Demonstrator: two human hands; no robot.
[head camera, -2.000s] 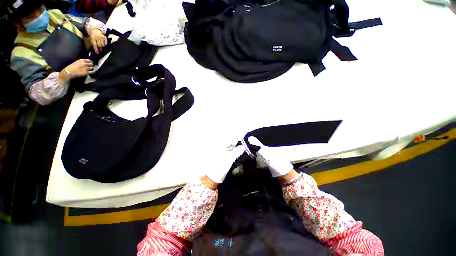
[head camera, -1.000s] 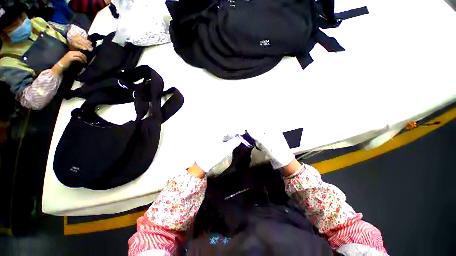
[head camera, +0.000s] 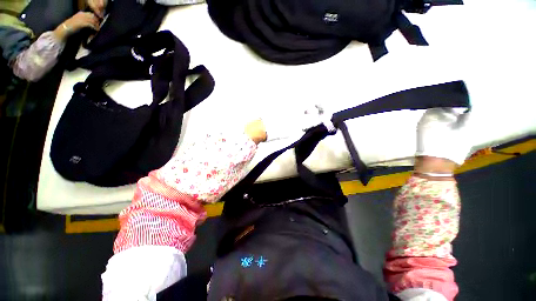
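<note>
My left hand, in a white glove, grips the black strap at its ring above the table's near edge. My right hand, also white-gloved, is far to the right and holds the end of the shoulder strap. The strap is stretched between both hands. A narrower black strap piece hangs down from the ring. The straps run down to a black bag against my front; its border with my dark apron is hard to tell.
A black crescent bag with looped straps lies at the left of the white table. A heap of black bags lies at the back, strap ends sticking out. A co-worker's hands hold black fabric at the upper left. A yellow line crosses the floor.
My right hand has moved from beside my left hand far to the right, drawing the strap out straight. My left hand stays at the ring. The view has shifted downward.
</note>
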